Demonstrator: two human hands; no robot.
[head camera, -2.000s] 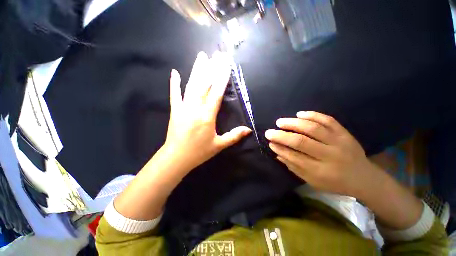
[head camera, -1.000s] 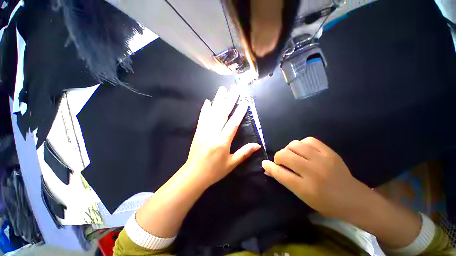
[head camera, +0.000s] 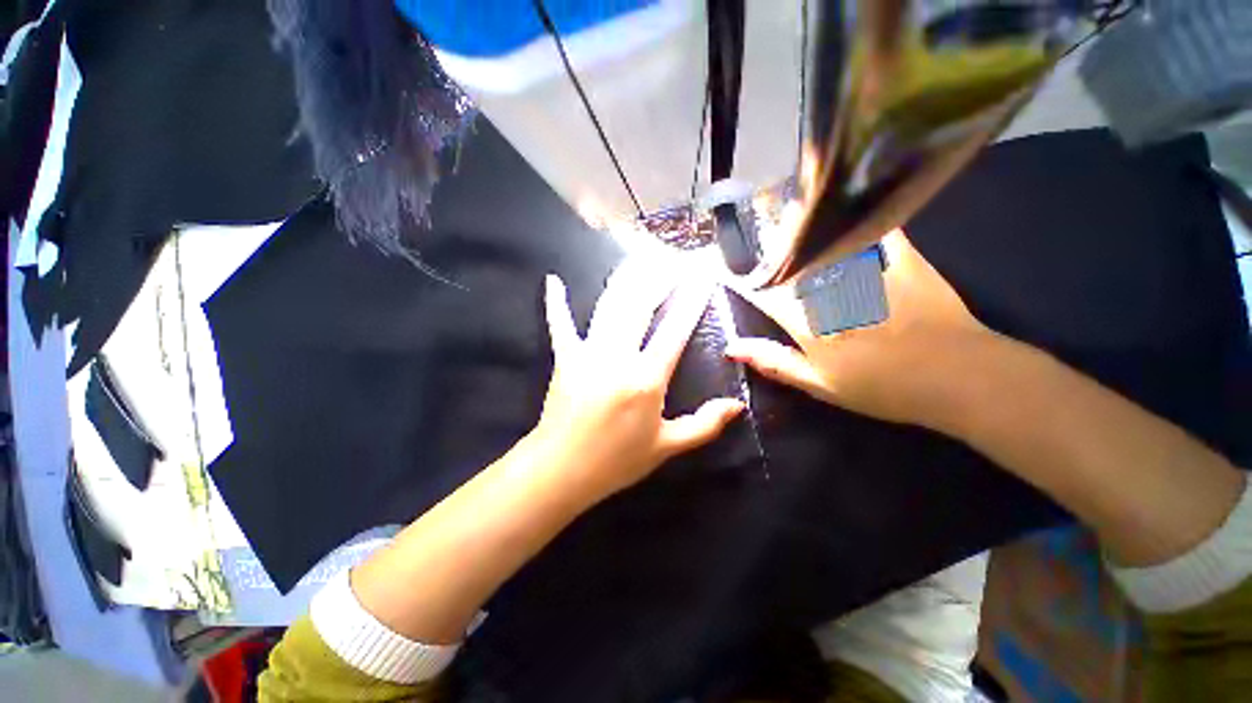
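A large black garment panel (head camera: 398, 371) lies flat under the sewing machine head (head camera: 604, 124), which is white with a blue band. A narrow pale seam line (head camera: 748, 398) runs from the bright needle spot towards me. My left hand (head camera: 618, 371) lies flat on the panel left of the line, fingers spread, fingertips washed out by the light. My right hand (head camera: 893, 343) is on the panel right of the line, its thumb near the line, its fingers partly hidden by a ribbed grey block (head camera: 844, 293) and the machine head. The needle is lost in glare.
A blue-grey thread bundle (head camera: 364, 124) hangs left of the head. A black cloth heap (head camera: 165, 124) lies upper left. White pieces (head camera: 151, 302) and narrow curved black strips (head camera: 124, 426) lie at left. White cloth (head camera: 920, 632) shows at the lower edge.
My right hand has moved up and forward from the near end of the line to beside the needle area. My left hand stays flat on the panel. The view has shifted, showing more machine head.
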